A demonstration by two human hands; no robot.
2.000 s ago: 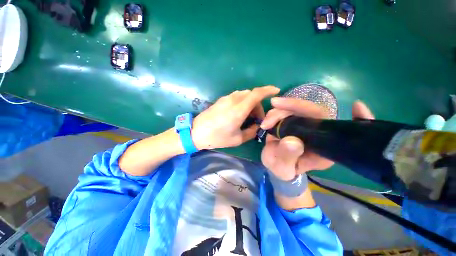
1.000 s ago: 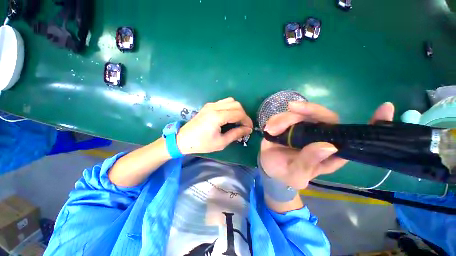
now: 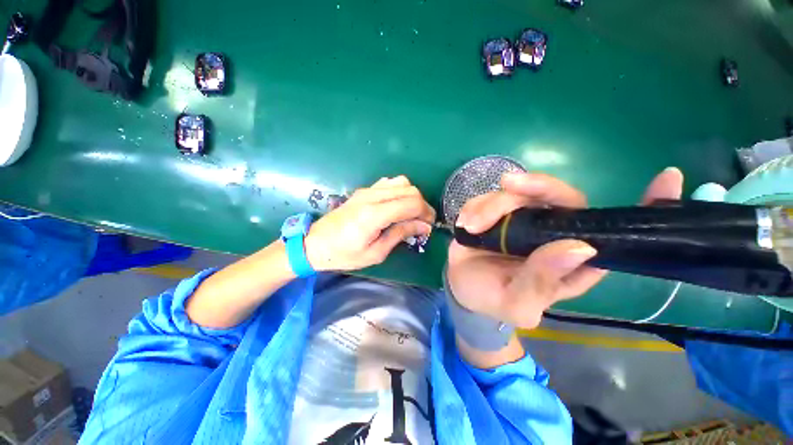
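Observation:
My right hand [image 3: 522, 252] is closed around a thick black electric screwdriver [image 3: 635, 239], held nearly level with its nose pointing left. The thin bit at its nose reaches my left fingertips. My left hand [image 3: 369, 228] pinches a small device housing [image 3: 419, 240], mostly hidden by the fingers; a dark and silvery part shows below them. A round grey speckled screw dish [image 3: 478, 181] lies on the green mat just behind the screwdriver nose, partly covered by my right fingers.
Device housings lie at the left [image 3: 191, 134] and the far centre [image 3: 498, 57]. A black strap bundle [image 3: 109, 61] is at the upper left, a white round device [image 3: 16, 111] at the left edge. A mint-green fan [image 3: 765, 184] stands right. Blue sleeves show at both sides.
The screwdriver nose has moved left and away from the housing's near side, now meeting my left fingertips more level. The view has shifted, so the dish and housings appear further left and lower.

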